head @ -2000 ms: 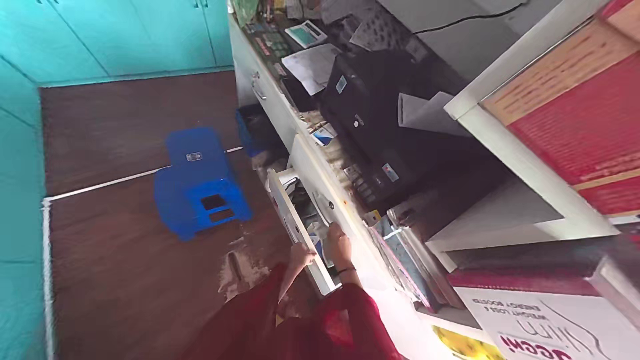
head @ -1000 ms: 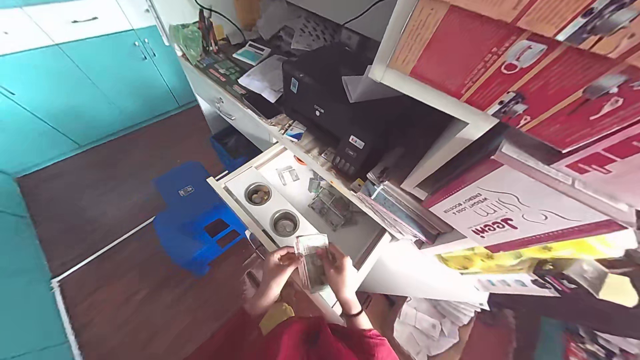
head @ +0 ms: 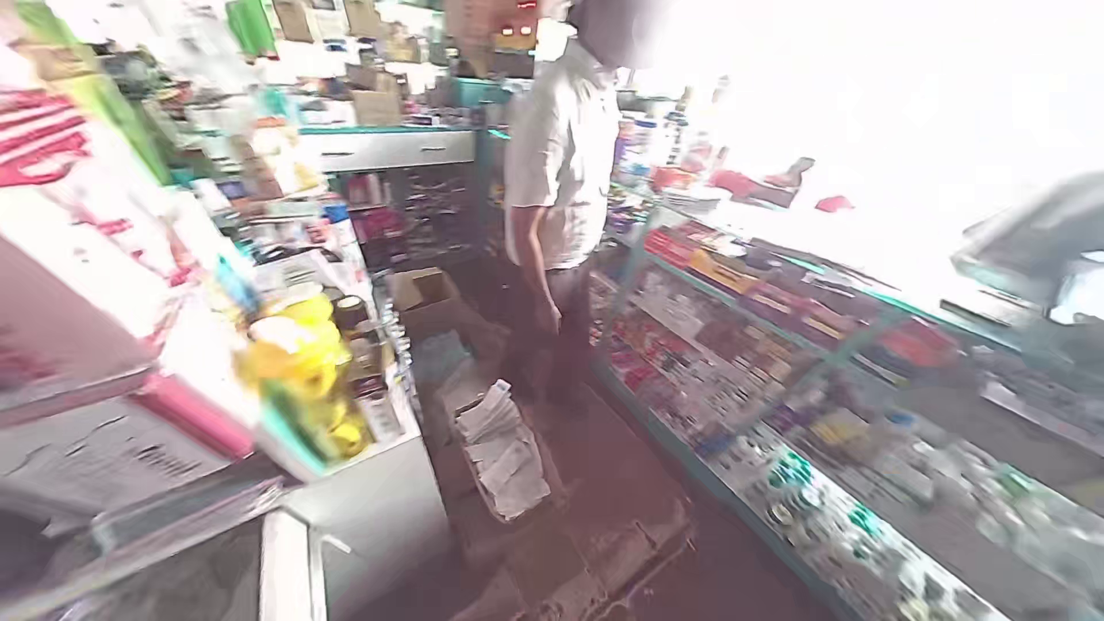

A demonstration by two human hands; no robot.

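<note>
Neither my left hand nor my right hand shows in the head view now, so what they hold is hidden. At the lower left stands a white counter unit, with yellow packages and dark-capped containers on its top. Beside it on the floor is a box of white papers. The picture is blurred by motion.
A person in a white shirt stands in the aisle. An open cardboard box lies beyond the papers. A glass display counter full of packages runs along the right. White drawers stand at the back.
The view has swung far away from the drawer. One second ago both my hands held banknotes over the pulled-out drawer; two seconds ago they were at its front, and it was less far out.
</note>
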